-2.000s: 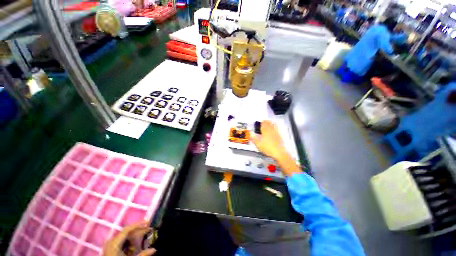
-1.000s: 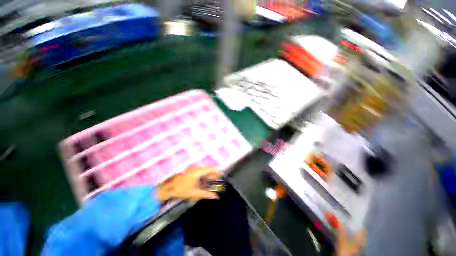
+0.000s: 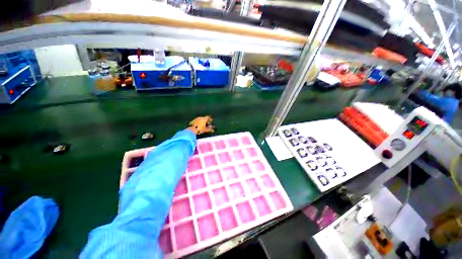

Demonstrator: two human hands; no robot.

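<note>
The pink compartment tray (image 3: 223, 189) lies on the green bench before me, most visible pockets empty, with a dark part (image 3: 136, 161) in a left pocket. My left forearm crosses over the tray. My left hand (image 3: 202, 125) is just beyond its far edge, low over the bench, small and blurred; whether its fingers hold anything is unclear. A small dark and shiny part (image 3: 147, 135) lies on the bench left of the hand, and another dark part (image 3: 61, 147) lies farther left. My right hand is out of the picture.
A white tray (image 3: 354, 146) with rows of black parts is at the right. Beyond it stands a controller with red digits (image 3: 405, 139). The machine's orange fixture (image 3: 378, 239) is at lower right. A metal post (image 3: 304, 71) and blue boxes (image 3: 161, 72) stand behind. A blue sleeve (image 3: 31, 225) is at far left.
The view has swung left from the machine to the bench. My left hand has moved from the tray's near edge to beyond its far edge. My right hand has left the picture.
</note>
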